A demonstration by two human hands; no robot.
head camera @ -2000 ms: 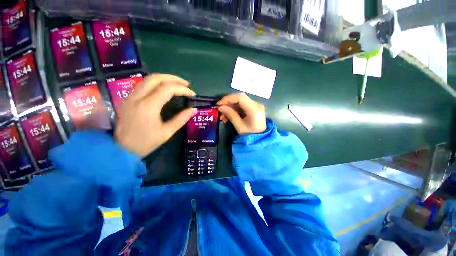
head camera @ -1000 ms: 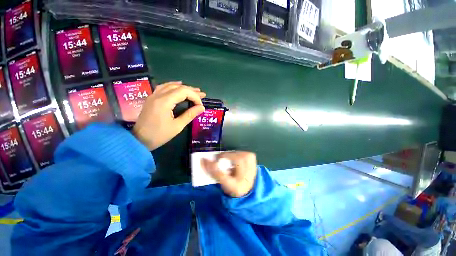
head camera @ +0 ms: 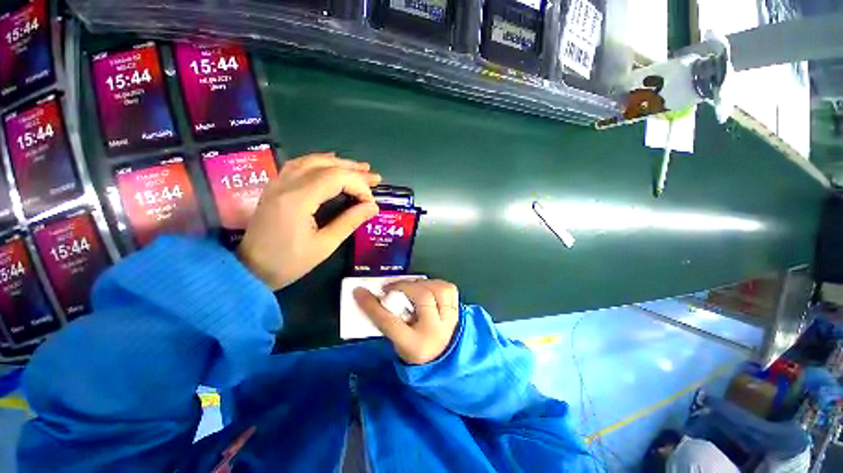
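A black keypad phone (head camera: 385,242) lies face up on the dark green bench, its screen showing a red-purple "15:44" film. My left hand (head camera: 310,222) grips the phone's upper left side with thumb and curled fingers. My right hand (head camera: 421,319) holds a white smoothing card (head camera: 359,309) flat over the lower part of the phone, its upper edge at the bottom of the screen. The card and hand hide the keys. A small white blur shows under the right fingers; I cannot tell what it is.
Film sheets (head camera: 139,97) with "15:44" lie at left. A clear phone tray (head camera: 370,57) runs along the back. A thin white strip (head camera: 553,224) lies to the right. A green-topped pen (head camera: 663,166) and a metal post (head camera: 679,81) stand at back right. A person (head camera: 698,456) shows at lower right.
My right hand left the phone's top edge, took up the white card from the bench and brought it over the keys. Since then the card has shifted slightly left. My left hand stays on the phone.
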